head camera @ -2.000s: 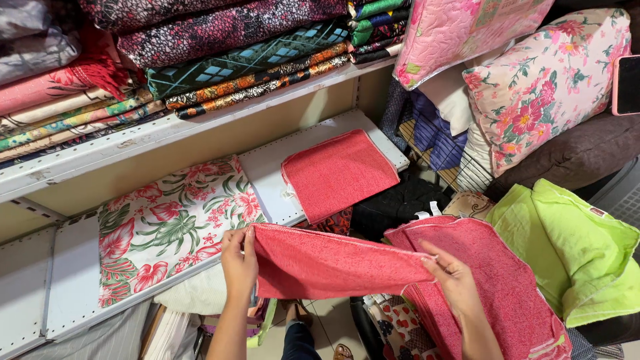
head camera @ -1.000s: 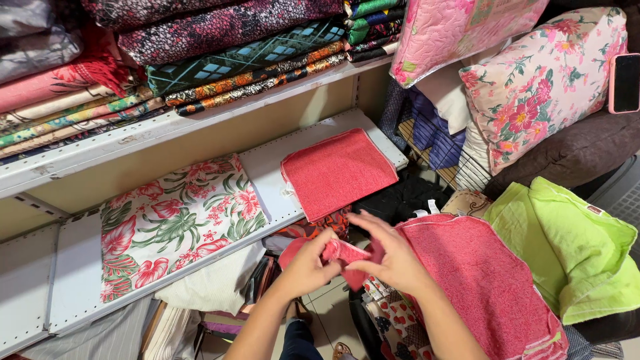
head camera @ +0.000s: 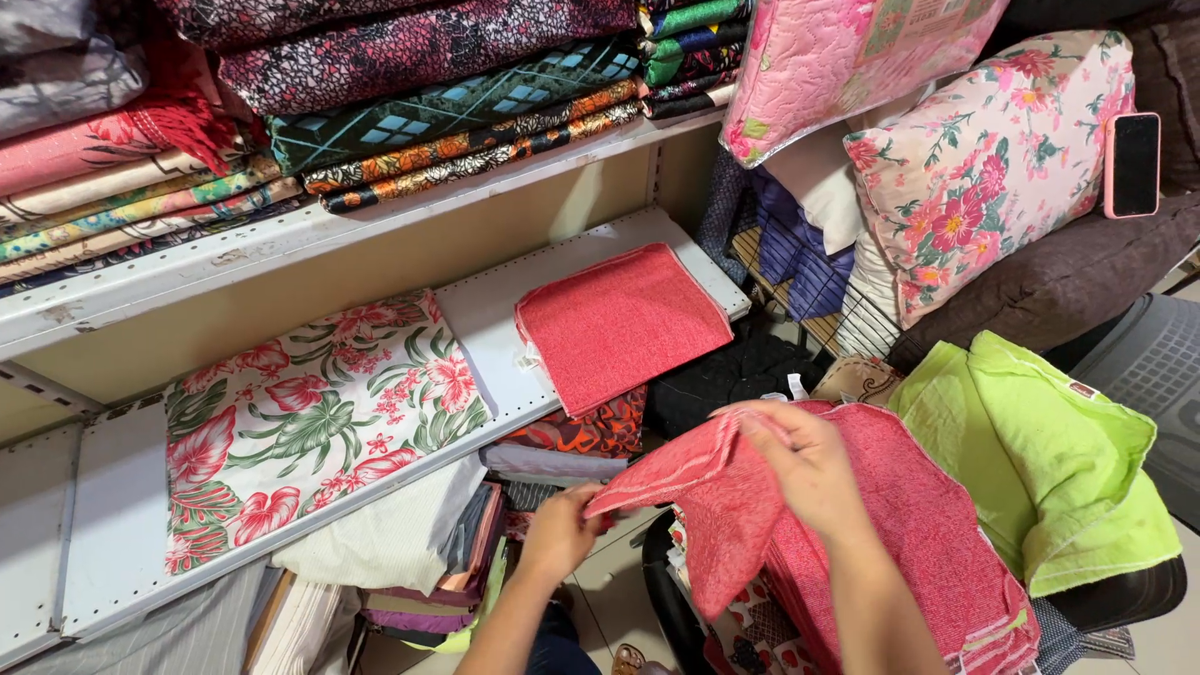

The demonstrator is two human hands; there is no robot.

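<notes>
Between my two hands hangs a red cloth (head camera: 722,516), partly folded and drooping. My left hand (head camera: 565,527) pinches its left corner; my right hand (head camera: 787,450) grips its upper right part, above a stack of similar red cloths (head camera: 914,534) on a dark seat or container. Beyond my hands, a folded red cloth (head camera: 623,323) lies flat on the white metal shelf (head camera: 487,342). To its left on the shelf is a folded floral fabric (head camera: 323,427) with red flowers and green leaves.
An upper shelf (head camera: 234,253) carries folded patterned fabrics (head camera: 431,70). At right are a lime-green cloth (head camera: 1059,469), a floral pillow (head camera: 984,178) and a phone (head camera: 1132,166) in a pink case. Folded textiles (head camera: 389,525) are stacked below the lower shelf's front edge.
The cloth was stretched out between my hands, then bunched between them; now it hangs partly spread. My right hand has moved up and right over the stack since a second ago.
</notes>
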